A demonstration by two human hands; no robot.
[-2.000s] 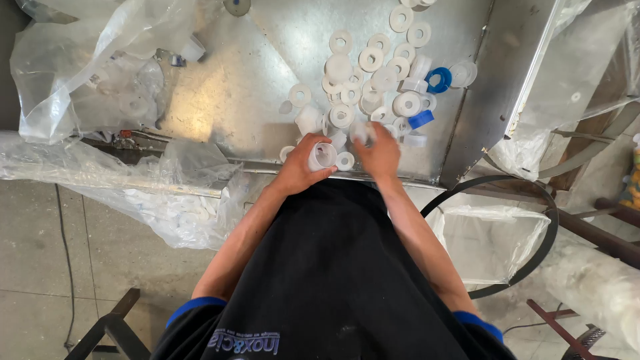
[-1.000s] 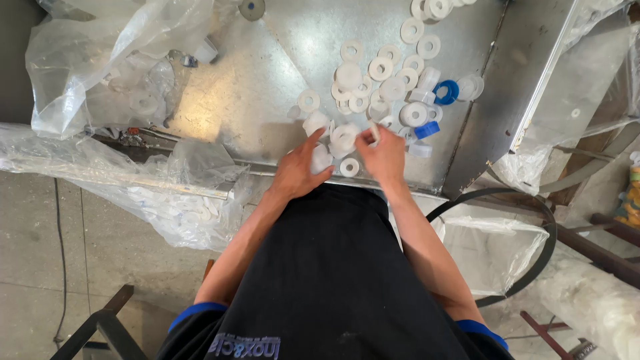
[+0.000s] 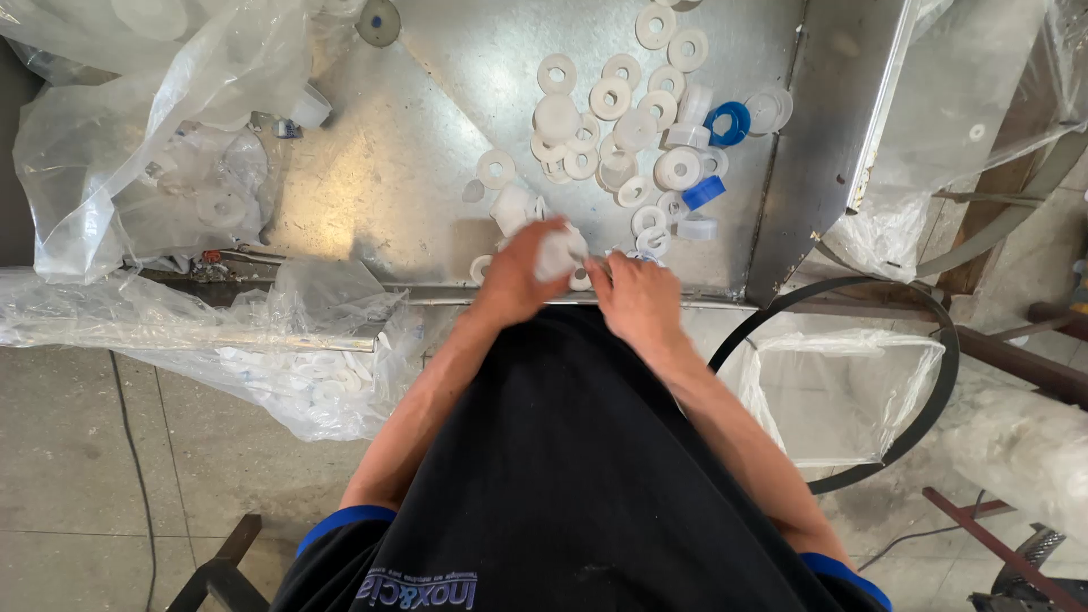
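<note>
My left hand point(image 3: 520, 276) grips a white plastic cap point(image 3: 558, 257) near the front edge of the metal table, blurred by motion. Close on its right, my right hand point(image 3: 633, 293) has its fingertips drawn together around a small object that looks like a tool tip, mostly hidden. Beyond both hands lie many flat white rings point(image 3: 610, 99) and white caps point(image 3: 557, 118). A blue ring-shaped cap point(image 3: 728, 124) and a blue cap on its side point(image 3: 703, 194) lie at the right of the pile. One white ring point(image 3: 483, 269) is partly behind my left hand.
Clear plastic bags point(image 3: 153, 161) with white pieces cover the table's left side. Another bag point(image 3: 314, 382) of white parts hangs below the front edge. A raised metal side wall point(image 3: 829, 127) bounds the right. A plastic bag is stretched in a black hoop point(image 3: 948, 374) at the lower right.
My right hand has moved from above the white pieces down toward the table's front edge. My left hand stays near the front edge, now with a cap raised between its fingers.
</note>
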